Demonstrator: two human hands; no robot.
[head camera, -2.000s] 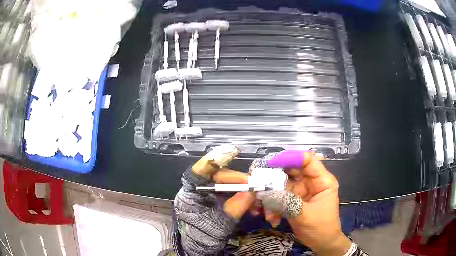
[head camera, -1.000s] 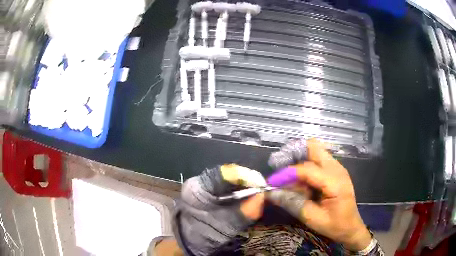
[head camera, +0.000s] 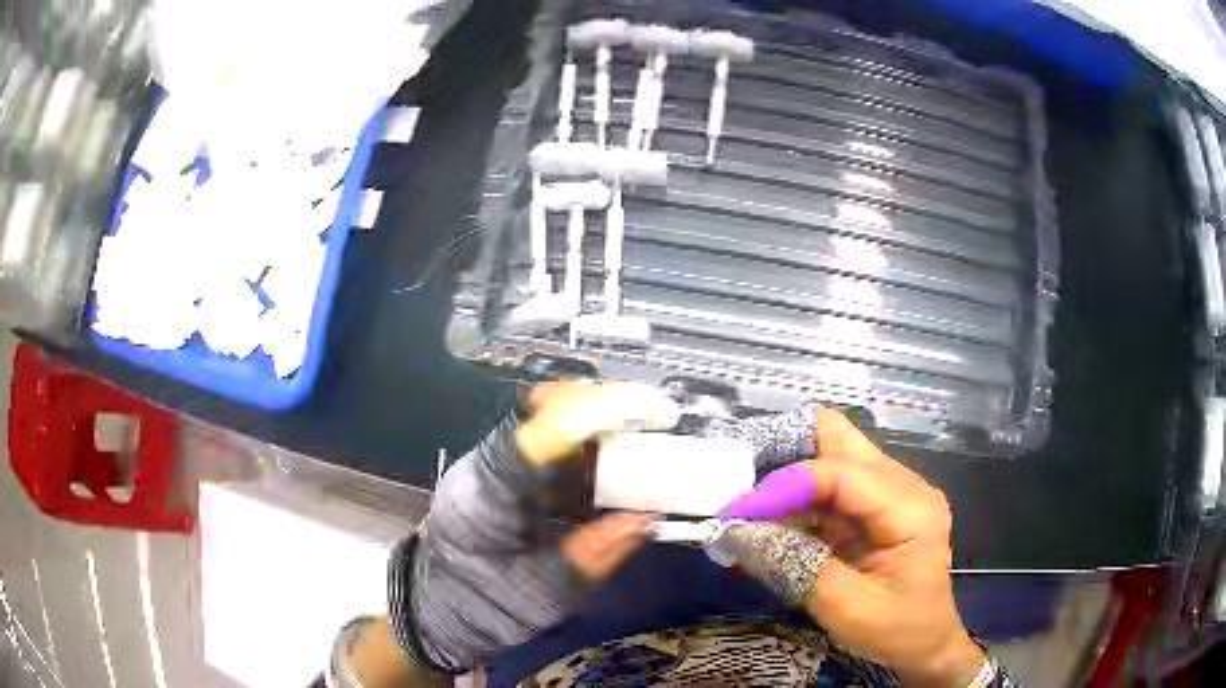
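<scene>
A short white body (head camera: 675, 473) is held between my hands, just in front of the grooved tray. My left hand (head camera: 531, 504), in a grey fingerless glove with a cream fingertip cover, holds the body's left side. My right hand (head camera: 854, 538), with a purple finger cot and speckled grey finger sleeves, has its fingertips at the body's right end. A thin white T-shaped part (head camera: 688, 531) lies just below the body, pinched at its right end by my right fingers. More T-shaped parts (head camera: 613, 255) lie at the left of the grooved tray (head camera: 928, 255).
A blue bin (head camera: 323, 316) full of white pieces stands at left, with a clear bag (head camera: 269, 47) over its back. Small white rectangles (head camera: 399, 124) lie by its edge. Pocket trays (head camera: 1214, 255) stand at the far right. A red stool (head camera: 94, 457) is below the bench at left.
The white body now shows its broad side between my hands. My left hand has opened out around it, and the thin part sits lower. The view has shifted, so the tray appears further right.
</scene>
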